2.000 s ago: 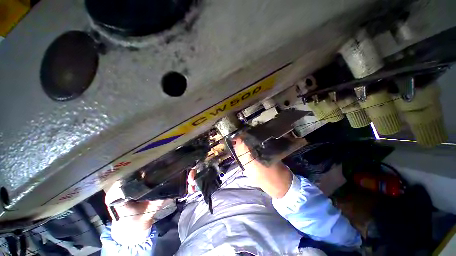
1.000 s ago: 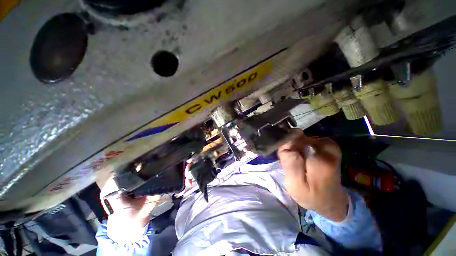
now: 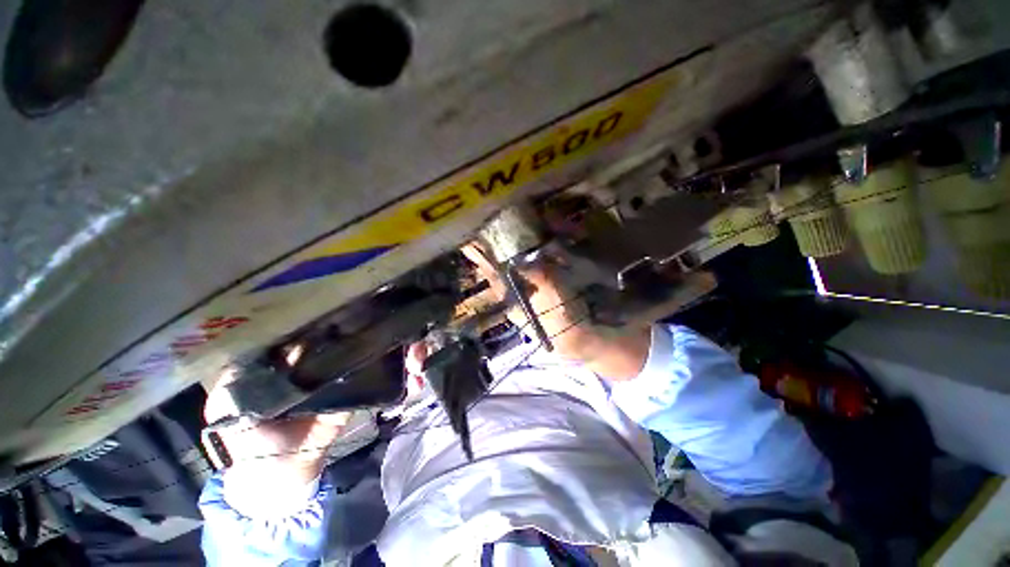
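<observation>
The grey machine head [image 3: 222, 210] with its yellow CW500 strip [image 3: 532, 166] crosses the view. My left hand [image 3: 271, 437] is at the lower left, gripping a dark, flat smartphone [image 3: 354, 390] beneath the head; its fingers are partly hidden. My right hand [image 3: 559, 316] reaches up into the needle area, fingers beside the pale needle bar [image 3: 511, 235]. A thin dark rod [image 3: 527, 307] crosses in front of it. The fingertips are partly covered by machine parts, and I cannot tell whether they hold anything. A dark pointed piece [image 3: 455, 382] hangs between my hands.
Ribbed cream-yellow tension knobs [image 3: 886, 227] line the right side, with threads running across them. A red fire extinguisher [image 3: 820, 390] lies beyond my right sleeve. Dark cloth [image 3: 122, 482] is at the lower left. My light apron [image 3: 509, 465] is below the machine.
My right hand first moved away to the right of the needle area, and is now back up and left in it. My left hand stays on the smartphone. The view has moved closer to the head.
</observation>
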